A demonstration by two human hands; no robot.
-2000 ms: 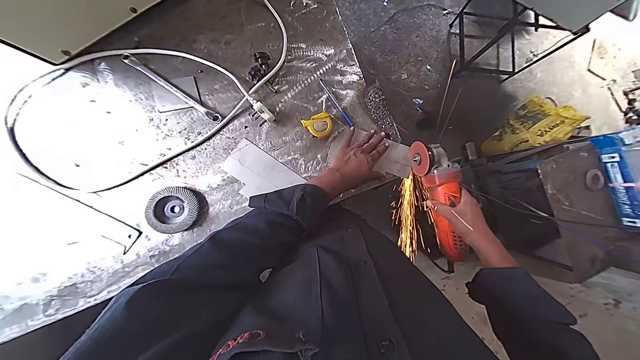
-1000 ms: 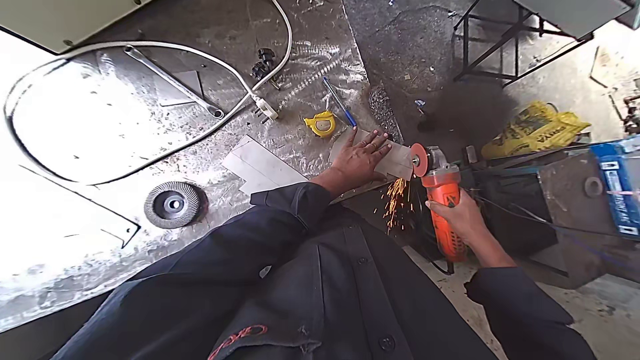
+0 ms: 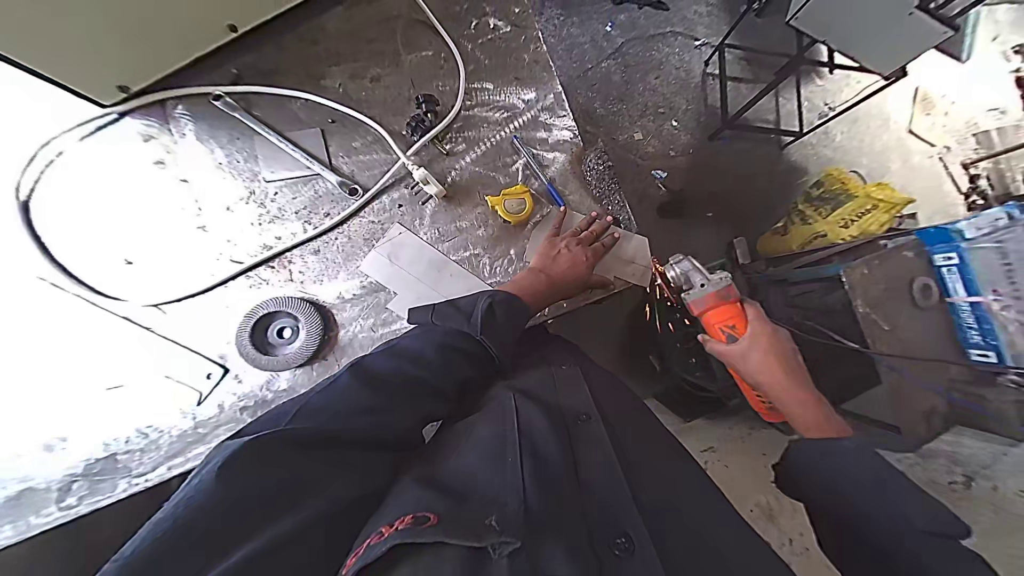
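My left hand (image 3: 572, 254) lies flat with spread fingers on a pale sheet-metal piece (image 3: 628, 258) at the bench edge. My right hand (image 3: 760, 348) is closed around the orange body of an angle grinder (image 3: 714, 300). The grinder's disc is seen nearly edge-on beside the end of that piece, and sparks (image 3: 660, 300) fall there. Close to my left fingertips are a blue pen (image 3: 539, 172) and a yellow tape measure (image 3: 511, 206). A second pale sheet piece (image 3: 420, 268) rests left of my left wrist, partly under the sleeve.
On the metal bench (image 3: 480, 152) lie a white cable with a plug (image 3: 426, 183), a combination wrench (image 3: 284, 144), a small square plate (image 3: 280, 164), a black plug (image 3: 424, 120) and a flap disc (image 3: 280, 333). Rightward are a yellow bag (image 3: 832, 212), a blue-and-white box (image 3: 972, 288) and a metal frame (image 3: 760, 112).
The grinder has tilted, so its red disc, seen face-on before, now shows edge-on. The spark stream is smaller than two seconds ago. My left hand stays on the sheet piece.
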